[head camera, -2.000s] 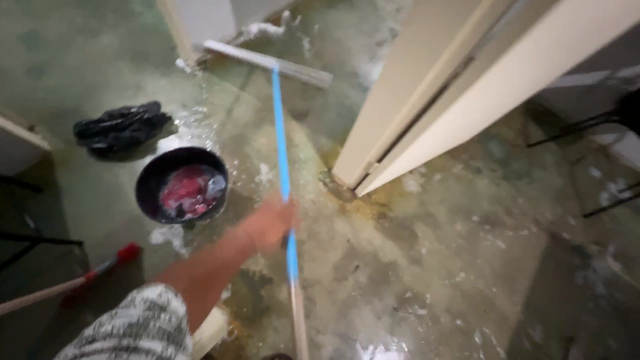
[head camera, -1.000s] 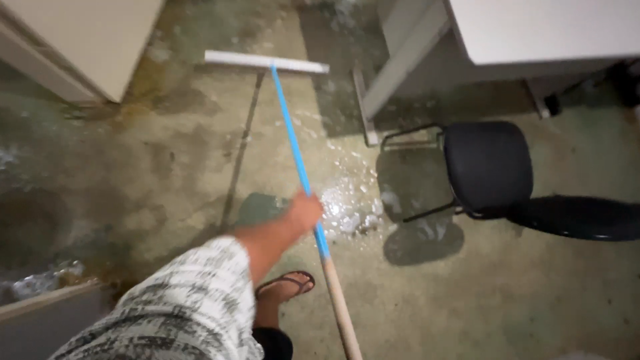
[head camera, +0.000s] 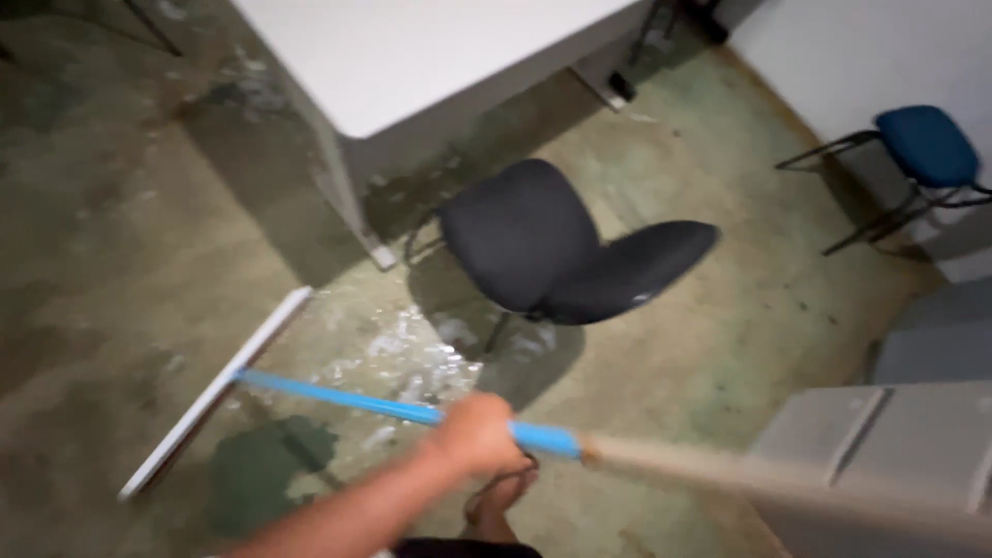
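Note:
My left hand (head camera: 480, 434) is closed around the blue part of a squeegee's pole (head camera: 349, 399), its forearm coming in from the bottom edge. A pale wooden length of pole runs on to the lower right, blurred. The long white head of the floor squeegee (head camera: 217, 391) lies slantwise on the wet concrete floor at the left. Bright suds or water (head camera: 418, 356) glisten between the head and a black chair (head camera: 519, 232). A foot in a sandal (head camera: 500, 496) shows just below my left hand. My right hand is not in view.
A white table (head camera: 372, 62) with a panel leg stands at the top, just behind the black chair. A blue chair (head camera: 930, 147) is near the white wall at the right. Grey cabinet-like furniture (head camera: 876, 449) occupies the lower right, close to the pole.
The view has swung far from the black bucket and door to the table and chairs. The squeegee, upright in the earlier frames, now slants leftward in view, still held by my left hand.

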